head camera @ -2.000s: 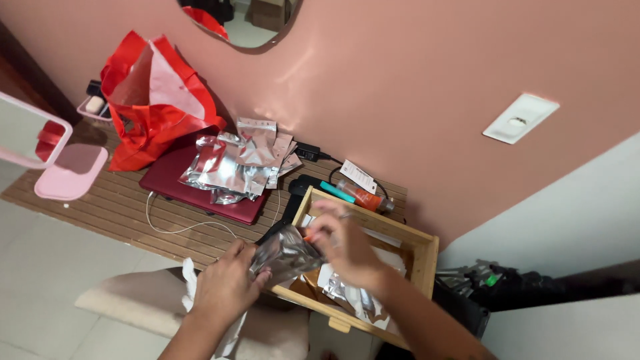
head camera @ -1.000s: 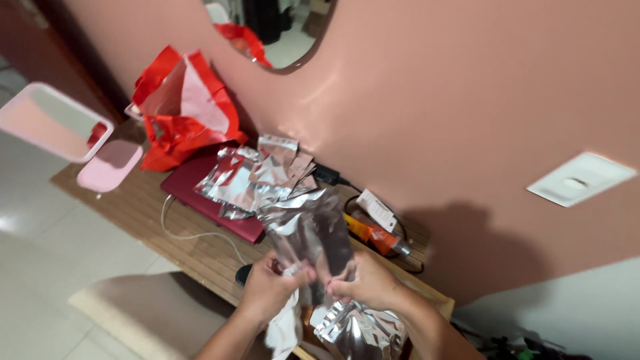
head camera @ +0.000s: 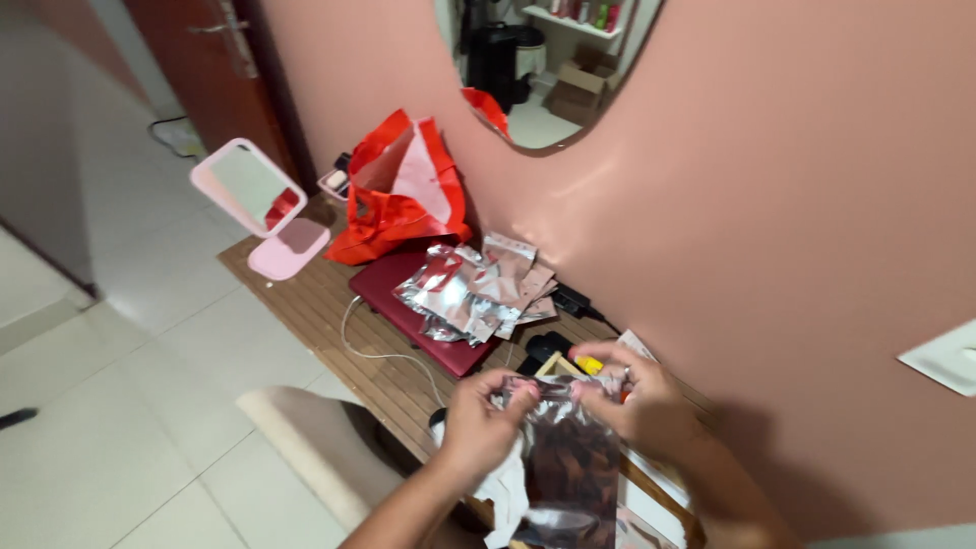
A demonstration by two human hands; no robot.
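My left hand [head camera: 488,419] pinches the top left corner of a shiny foil pouch [head camera: 572,473] between thumb and fingers. At the pouch's top right, my right hand [head camera: 633,389], with a ring on one finger, holds the same edge. The pouch hangs down over a wooden drawer or box [head camera: 558,366], which it mostly hides; what lies inside the pouch, if anything, I cannot tell. White crumpled material [head camera: 507,492] shows under my left hand. Beyond my hands, a pile of silvery foil packets [head camera: 476,290] rests on a dark red laptop [head camera: 381,282].
On the slatted wooden table [head camera: 305,328] stand a red bag [head camera: 404,191] and a pink folding mirror [head camera: 282,252]. A white cable [head camera: 381,355] curves beside the laptop. A padded chair [head camera: 305,450] is at the near side. A wall mirror [head camera: 549,84] hangs behind.
My hands held the pouch lower over the wooden drawer at first, then upright by its lower part; now both grip its top edge and it hangs down. The view has swung left.
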